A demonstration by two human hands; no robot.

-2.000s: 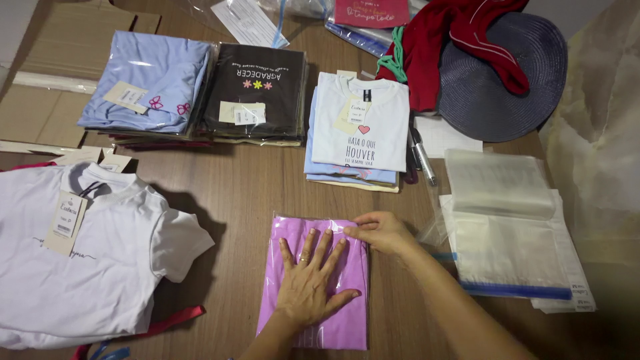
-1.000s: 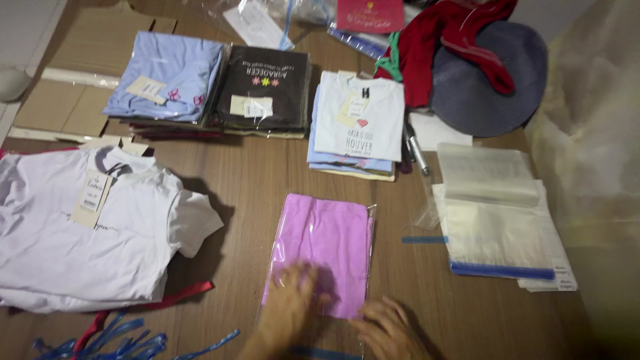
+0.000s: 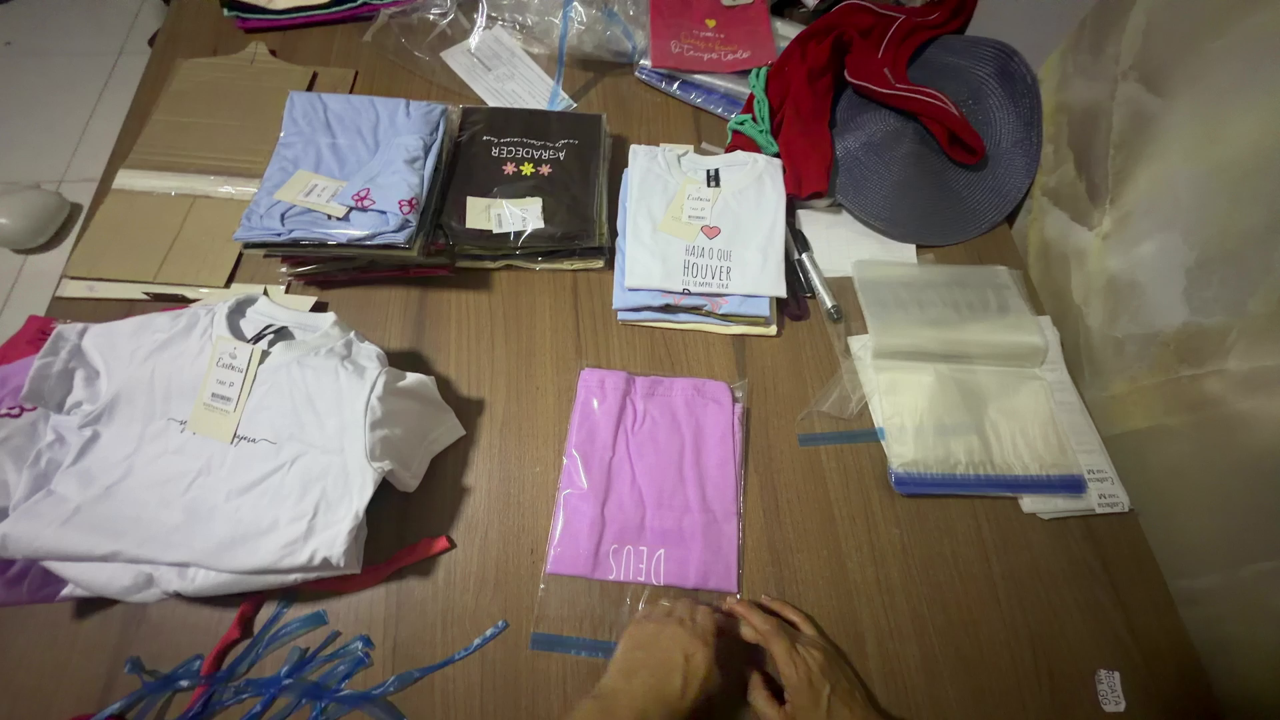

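Observation:
A folded pink shirt (image 3: 650,470) with white lettering lies flat in a clear plastic bag on the wooden table. The bag's open flap (image 3: 575,610) carries a blue adhesive strip (image 3: 570,643) and points toward me. My left hand (image 3: 670,650) rests on the right part of this flap, its fingers bent and partly hidden. Close beside it, my right hand (image 3: 790,655) is at the flap's right corner; whether its fingertips grip the plastic cannot be told.
White shirts (image 3: 270,450) lie at left above blue strip scraps (image 3: 290,660). Behind are bagged blue shirts (image 3: 350,170), a bagged dark shirt (image 3: 530,190) and a folded white shirt stack (image 3: 740,220). Clear bags (image 3: 970,420), markers (image 3: 815,275) and a round woven mat (image 3: 940,150) are at right.
Both hands have moved from on top of the pink shirt down to the bag's flap at its near end. White lettering now shows on the shirt's near part.

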